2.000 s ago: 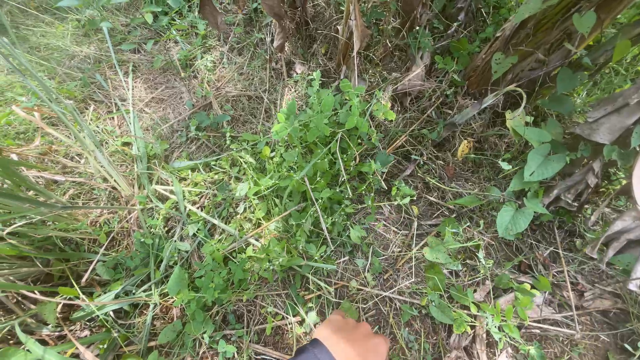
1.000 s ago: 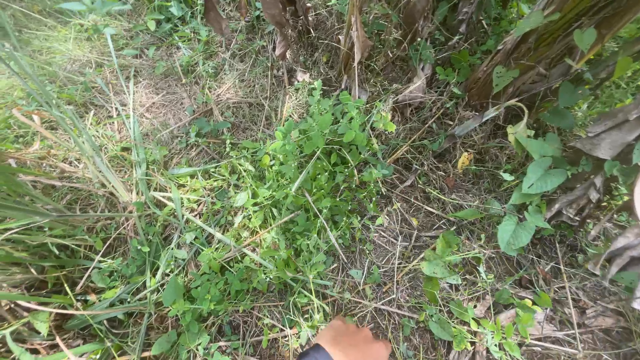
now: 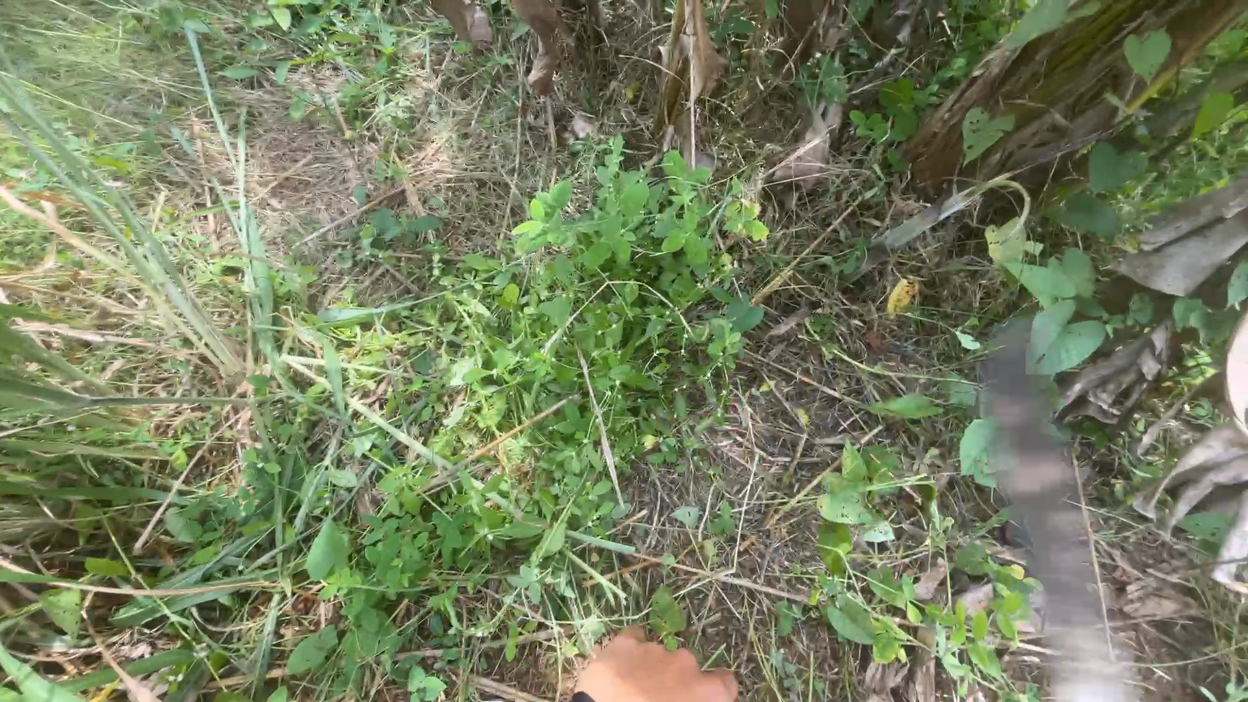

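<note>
My left hand [image 3: 658,673] is at the bottom edge, knuckles up and a bit of dark sleeve at the wrist. Its fingers look curled, but their undersides are hidden, so I cannot tell whether they hold anything. Just above it grows a dense clump of leafy green weeds [image 3: 624,253], mixed with thin dry stalks. A long, motion-blurred object [image 3: 1038,487], dark above and pale below, stands over the ground at the right; its kind is unclear. My right hand cannot be made out.
Long grass blades [image 3: 146,263] lean in from the left. A thick fibrous plant stem [image 3: 1033,88] slants across the upper right, with heart-shaped vine leaves [image 3: 1063,336] and dry curled leaves [image 3: 1194,239] below it. Dry straw [image 3: 341,166] covers ground at the upper left.
The long blurred object has come into view at the right. My left hand stays near the bottom edge, slightly lower than a second ago.
</note>
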